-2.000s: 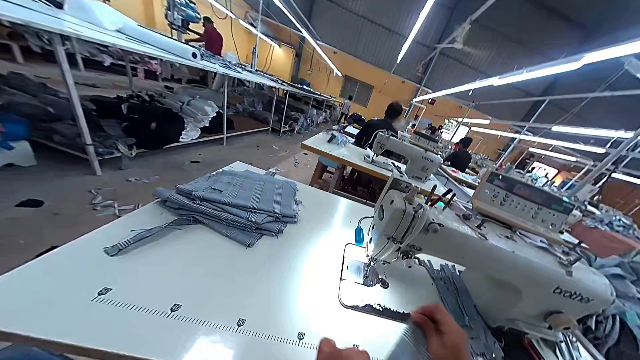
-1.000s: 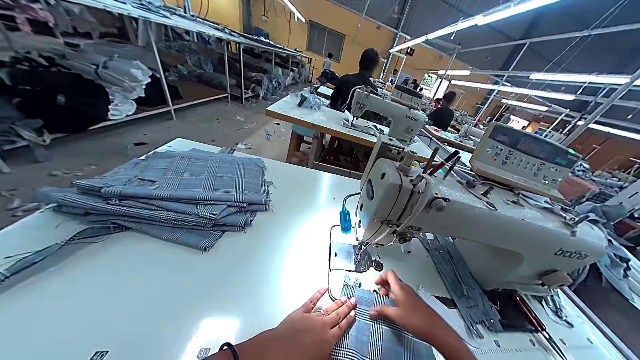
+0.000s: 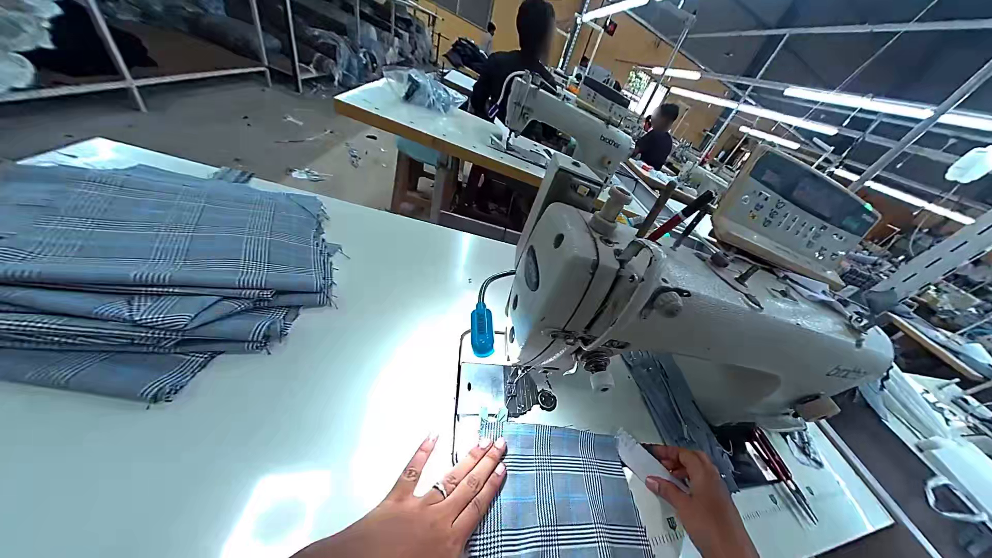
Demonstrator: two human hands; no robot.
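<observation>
A plaid fabric piece [image 3: 554, 488] lies on the white table just in front of the presser foot of a Brother sewing machine [image 3: 604, 287]. My left hand [image 3: 446, 496], with a ring on one finger, rests flat with spread fingers on the fabric's left edge. Between the thumb and fingers of my right hand [image 3: 694, 492] is a pale narrow strip [image 3: 647, 465], beside the fabric's right edge. A stack of folded plaid fabric [image 3: 155, 256] lies at the left. Narrow grey fabric strips [image 3: 670, 403] lie under the machine arm.
A blue lamp [image 3: 482, 329] hangs by the needle area. Scissors or a similar red-handled tool [image 3: 767, 457] lie right of the strips. A control panel [image 3: 798, 209] stands atop the machine. Beyond are another sewing table [image 3: 434, 128] and people seated at work [image 3: 511, 77].
The fabric by the presser foot now lies flatter and more fully in view. My right hand has moved right, away from the needle area, and now holds the pale strip. The view has shifted closer.
</observation>
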